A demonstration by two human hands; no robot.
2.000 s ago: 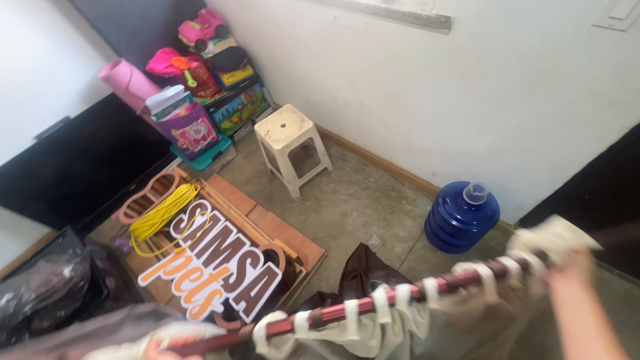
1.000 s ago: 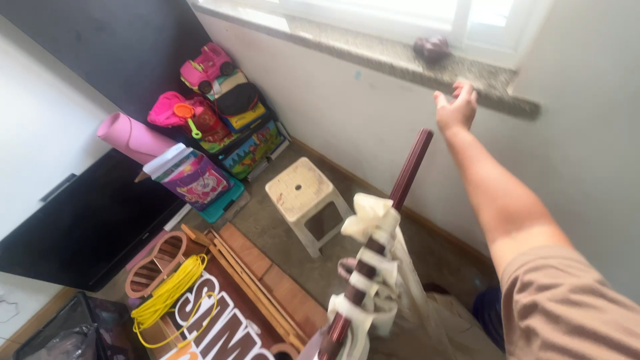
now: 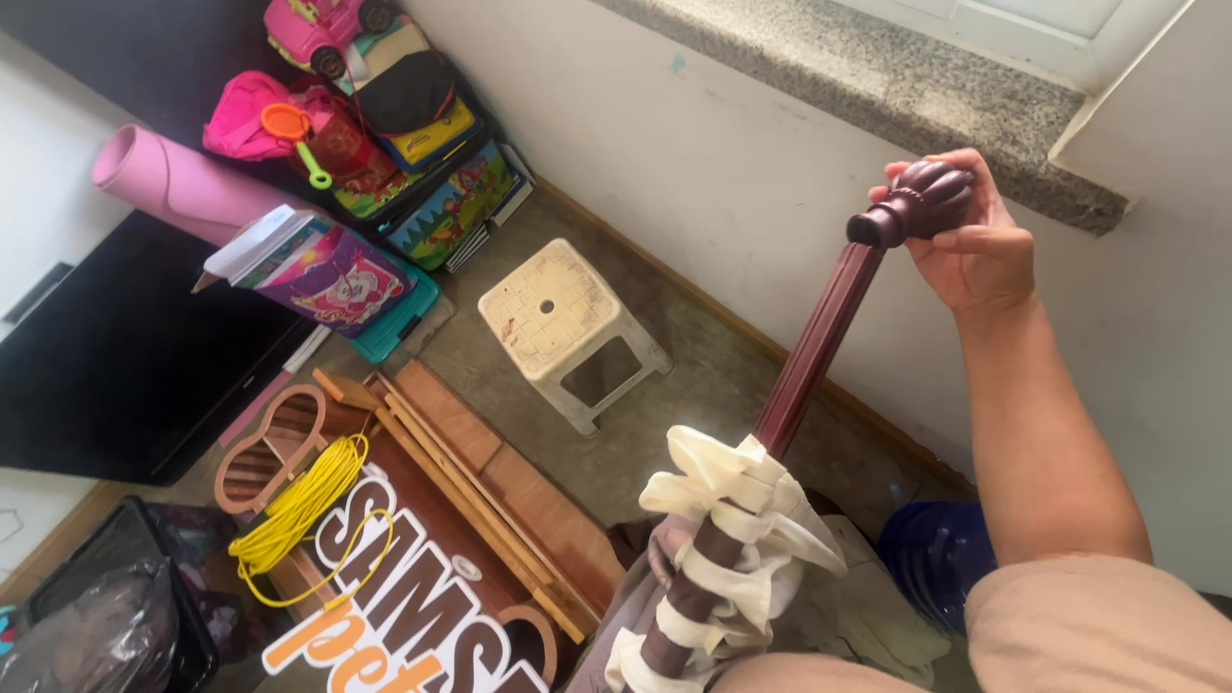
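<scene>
My right hand (image 3: 977,236) grips a dark maroon curtain rod finial (image 3: 929,200), its open socket close to the upper end of the fluted curtain rod (image 3: 818,351). Whether the two touch is not plain. Cream tab-top curtain fabric (image 3: 746,525) is bunched along the rod's lower part, its loops around the rod. The rod slants from the bottom centre up to the right. Of my left hand, only what seem to be fingers (image 3: 666,553) show beside the rod, mostly hidden by fabric; their grip cannot be made out.
A granite window sill (image 3: 905,91) runs along the wall at upper right. A plastic stool (image 3: 553,308) stands on the floor. A blue water jug (image 3: 934,558) is behind my right arm. Wooden boards (image 3: 481,491), yellow cord (image 3: 308,500), a television (image 3: 135,356) and toys lie at left.
My right hand held the rod two seconds ago, then reached empty toward the sill, where the finial lay. It now holds the finial at the rod's end.
</scene>
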